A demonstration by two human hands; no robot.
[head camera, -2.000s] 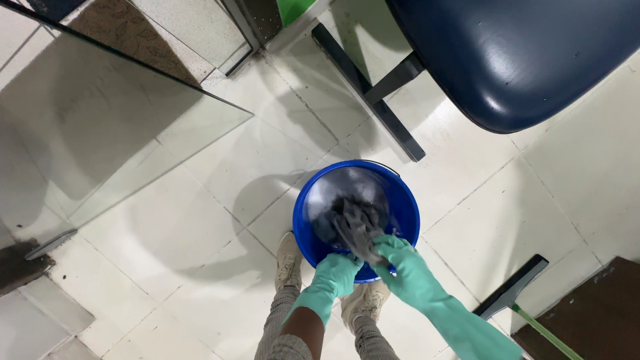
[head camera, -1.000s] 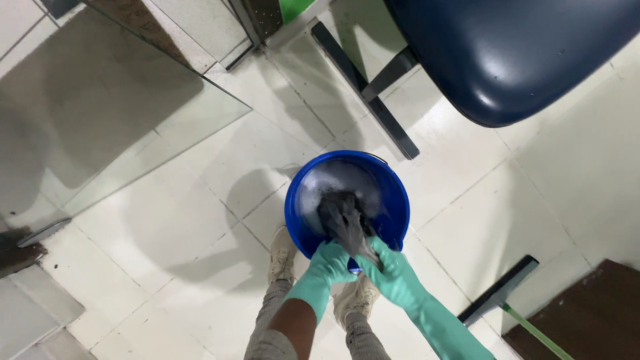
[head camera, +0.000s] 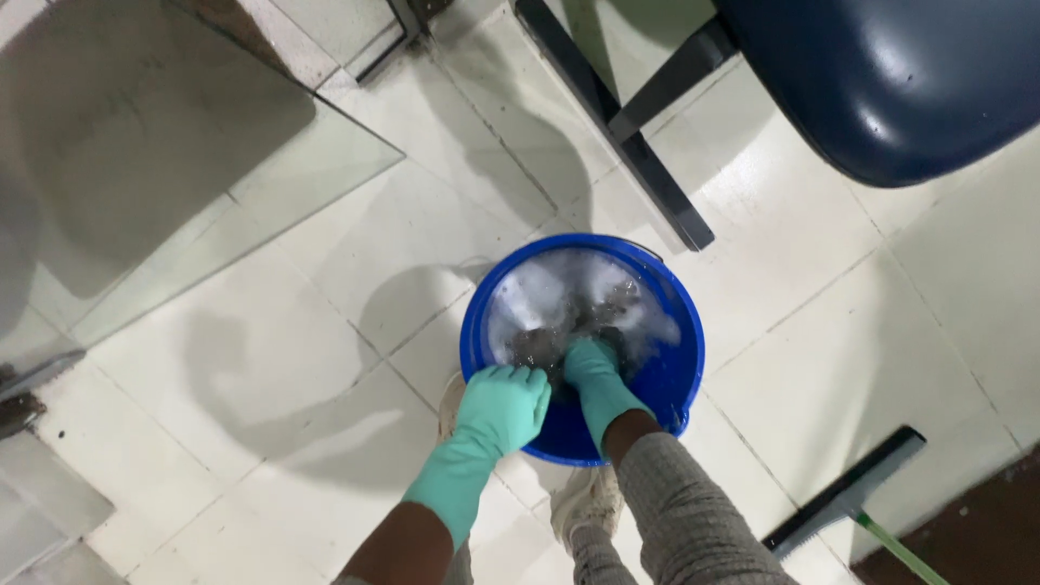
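A blue plastic bucket (head camera: 691,341) of foamy, murky water stands on the floor in front of my feet. My left hand (head camera: 505,406), in a mint-green rubber glove, is at the bucket's near left rim with its fingers curled; whether it grips anything is hidden. My right hand (head camera: 595,366), gloved alike, reaches down inside, its fingers under the suds. Dark cloth (head camera: 536,345) shows partly at the water's surface beside both hands; most of it is submerged.
A navy chair seat (head camera: 886,89) with a black metal foot bar (head camera: 650,179) is at the upper right. A floor squeegee (head camera: 845,487) with a green handle lies at the lower right. A glass panel (head camera: 244,219) edges the left side. My shoes (head camera: 585,504) are behind the bucket.
The dark cloth, held up between both hands before, is now down in the water. My right hand has gone down into the suds; my left hand is at the rim.
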